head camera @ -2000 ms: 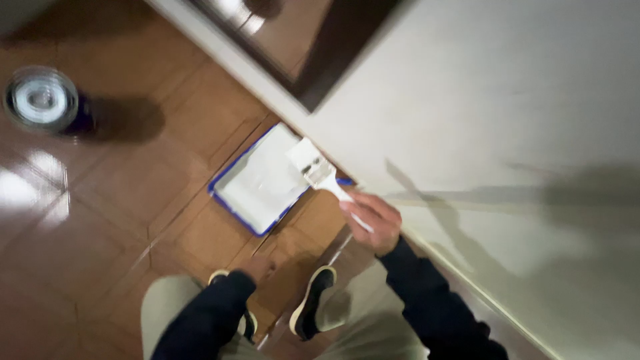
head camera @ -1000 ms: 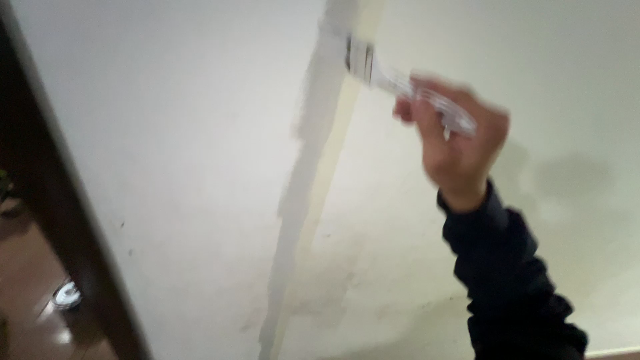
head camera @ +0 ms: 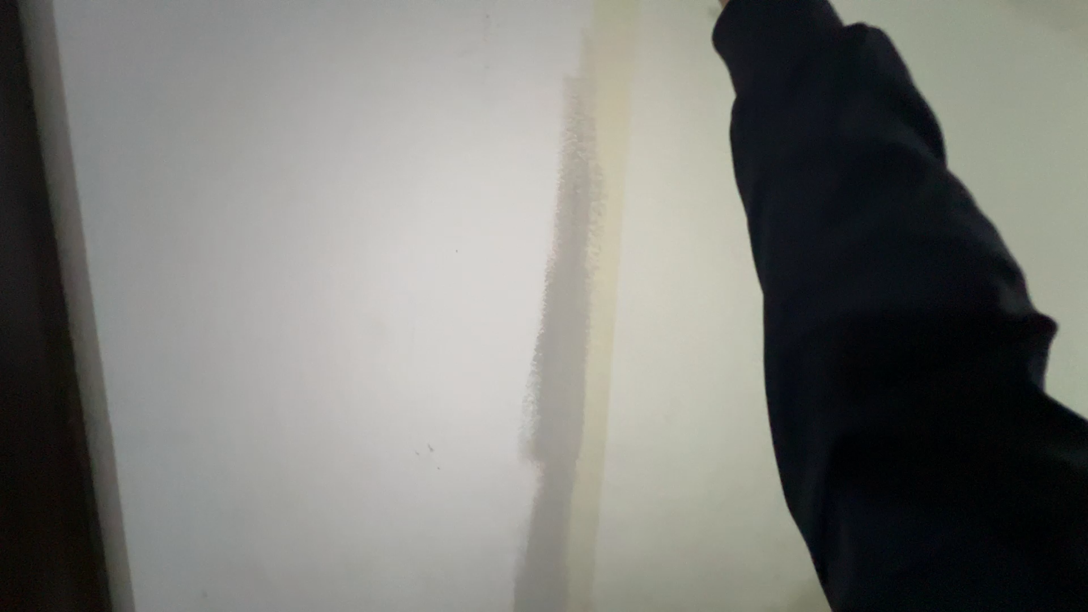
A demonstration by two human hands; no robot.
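Note:
My right arm in a dark sleeve (head camera: 867, 280) reaches up along the right side of the view. The right hand lies beyond the top edge, apart from a sliver of skin at the cuff, so what it holds is hidden. To the left of the sleeve a strip of masking tape (head camera: 608, 255) runs from top to bottom on the wall. Grey paint (head camera: 565, 340) forms a band along the tape's left edge, with rough, streaky margins that thin out toward the top. My left hand is out of the frame, and no paintbrush shows.
A pale wall (head camera: 323, 297) with a few small dark specks fills most of the view. Down the far left side runs a dark door or window frame (head camera: 47, 340) with a lighter edge beside it.
My right hand, seen earlier with the paintbrush over the tray and then at the wall, has moved up out of view. The view has swung from the floor up to the wall.

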